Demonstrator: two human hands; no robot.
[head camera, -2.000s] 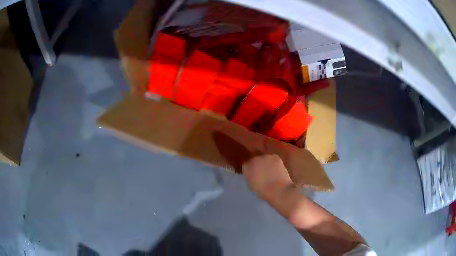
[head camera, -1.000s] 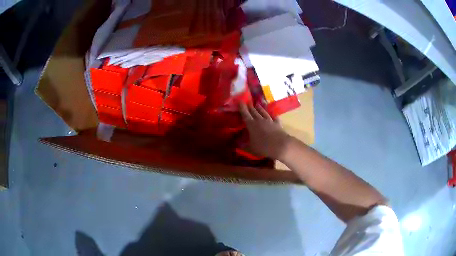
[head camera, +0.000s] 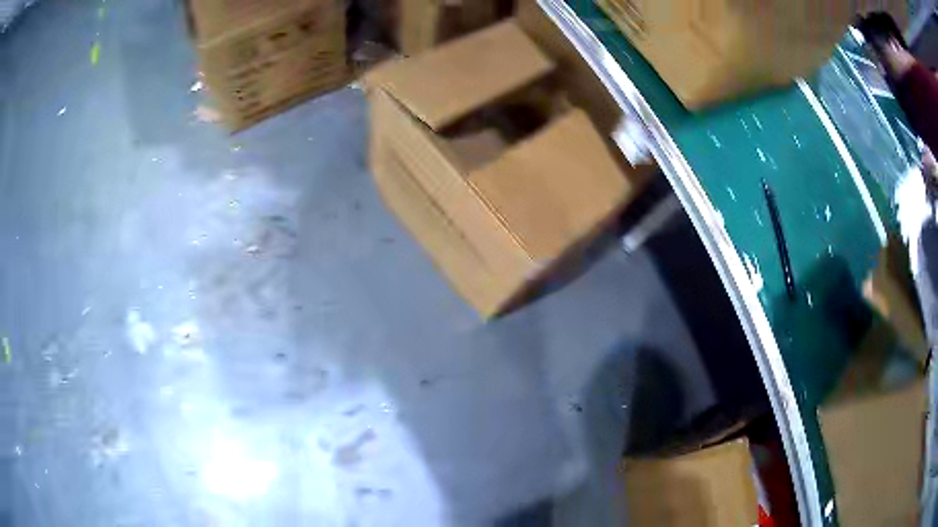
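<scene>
Neither of my hands is in view. A brown cardboard carton (head camera: 432, 196) stands on the floor near the middle, its flaps partly open over a dark gap. Its contents cannot be made out. Part of another brown carton (head camera: 694, 489) shows at the bottom edge, with a bit of red beside it.
A green-matted bench (head camera: 735, 154) with a white edge curves down the right. It bears a thin black stick-like item (head camera: 779, 239), a carton (head camera: 720, 46) and brown cardboard (head camera: 874, 453). Another person's dark hand and maroon sleeve (head camera: 915, 88) show top right. A printed carton (head camera: 273, 62) stands top left.
The view has swung away from the carton of red boxes to the floor and bench. My right hand, earlier at that carton, has left the picture.
</scene>
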